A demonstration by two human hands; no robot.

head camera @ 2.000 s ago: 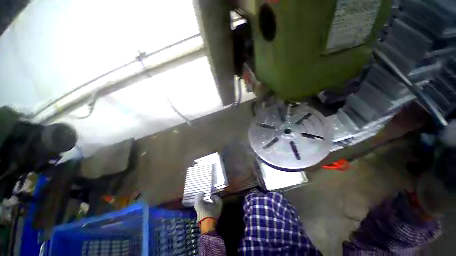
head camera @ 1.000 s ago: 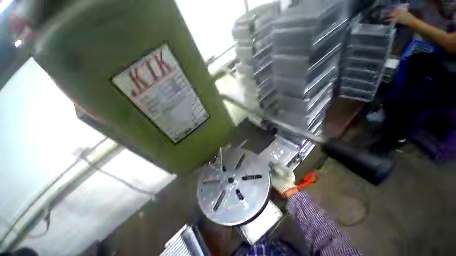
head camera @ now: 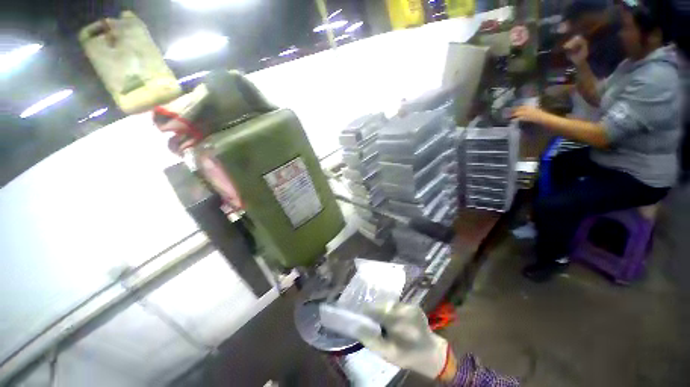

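Note:
My right hand [head camera: 412, 340], in an off-white glove with an orange-red cuff, reaches in from the lower right. It is closed on a silver-white aluminium workpiece [head camera: 352, 321] over the round machine table [head camera: 309, 326]. A second pale, flat face [head camera: 376, 281] shows just behind it; I cannot tell if it is a separate piece. The green drill press head [head camera: 291, 189] stands above and behind the table. The spindle tip is blurred and unclear. My left hand is out of the picture.
Tall stacks of grey ribbed workpieces [head camera: 412, 151] stand right of the machine. The feed lever's dark grip [head camera: 431, 228] crosses in front of them. An orange-red item [head camera: 442, 315] lies at the bench edge. A person [head camera: 635, 121] sits on a purple stool [head camera: 616, 246] at right.
The view has swung up and right. My right hand, earlier beside the round table near the stacks, is now over the table with a workpiece. My left hand, seen two seconds ago at the bench pile, has left view.

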